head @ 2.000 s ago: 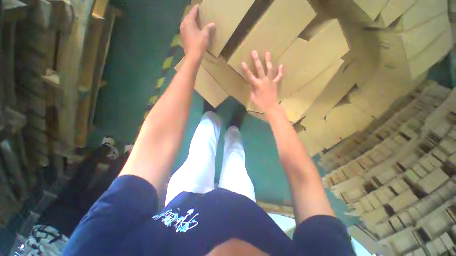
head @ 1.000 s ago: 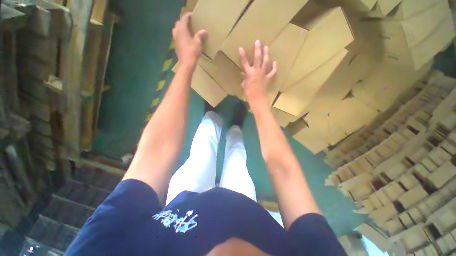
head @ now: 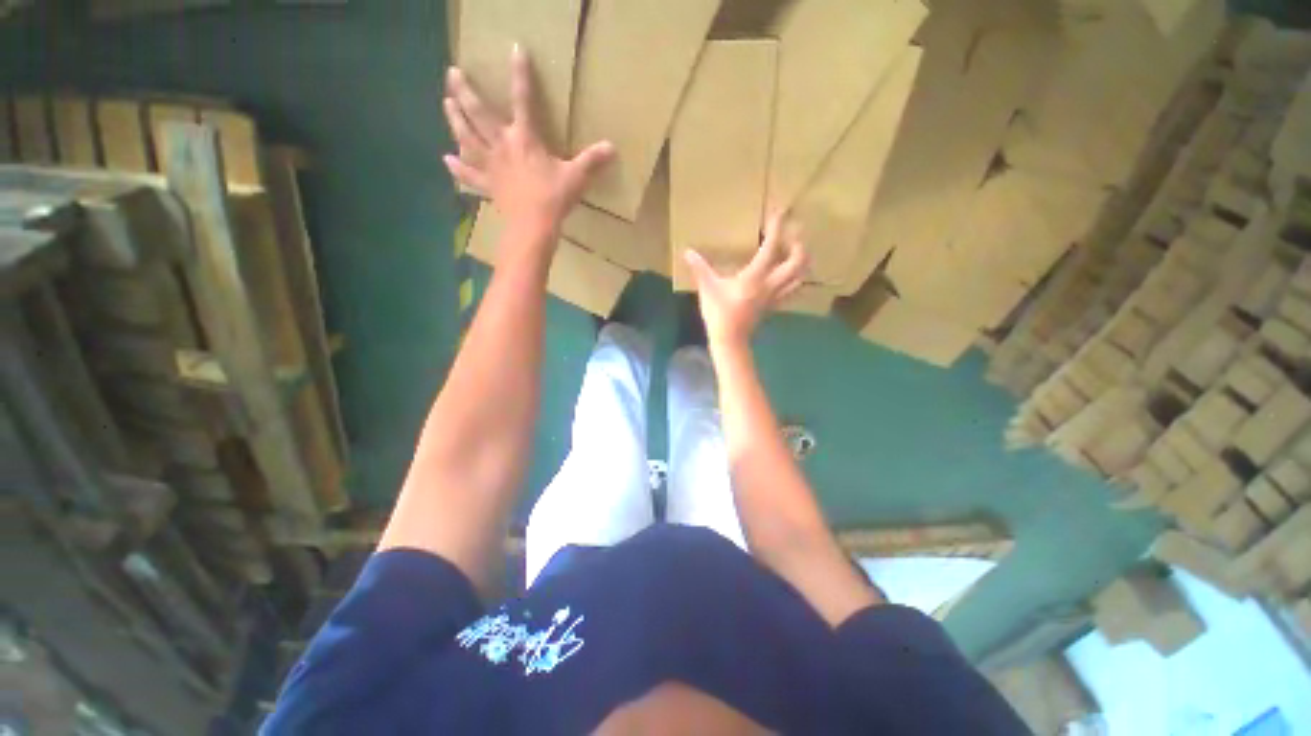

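Brown flat cardboard pieces (head: 633, 101) lie side by side on top of a stack in front of me. My left hand (head: 521, 170) rests with spread fingers on the piece at the stack's left corner. My right hand (head: 751, 285) is at the near end of a narrow piece (head: 722, 144), with its fingertips over the edge between that piece and the one to its right. Neither hand is visibly closed around a piece. The lower sides of the stack are mostly hidden.
Wooden pallets (head: 230, 288) stand piled at the left. Rows of folded cardboard pieces (head: 1172, 360) fill a tiered stack at the right. A white sheet (head: 1201, 647) with cardboard on it lies at the lower right. The floor (head: 891, 431) is green, with yellow-and-black tape left of the stack.
My view has turned, and the stack sits further left. My left hand has spread flat on the cardboard. My right hand has moved to the near edge, and the top pieces lie at different angles.
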